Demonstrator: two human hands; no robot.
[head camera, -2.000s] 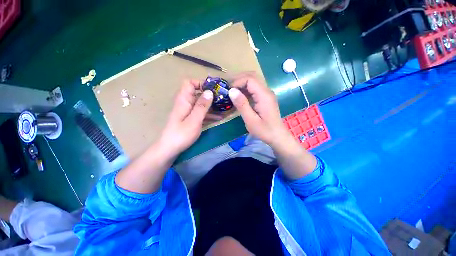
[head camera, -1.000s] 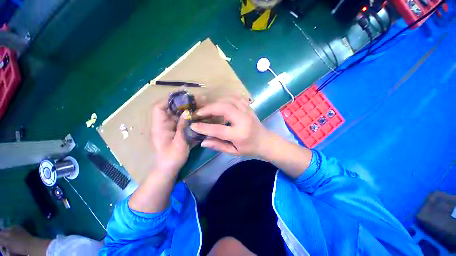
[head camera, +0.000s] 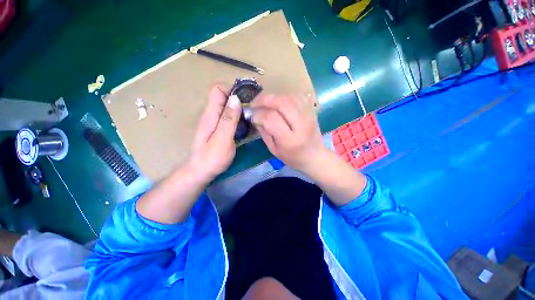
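Observation:
A round dark watch case, with a second dark round part below it, is held above the near part of the tan cardboard. My left hand grips the case from its left side, with the thumb on it. My right hand is at the right side of the parts, its fingertips closed at a small pale, blurred piece between them. I cannot tell what that piece is. Dark tweezers lie on the cardboard behind the hands.
A red parts tray and a white disc with a lead are at the right. A solder wire reel and a dark parts strip are at the left. Black cables are at far right. Another person's sleeve shows at lower left.
The view has shifted. Two seconds ago both hands held the yellow-marked assembly from its sides; now the left hand grips the case and the right fingertips are at its lower part.

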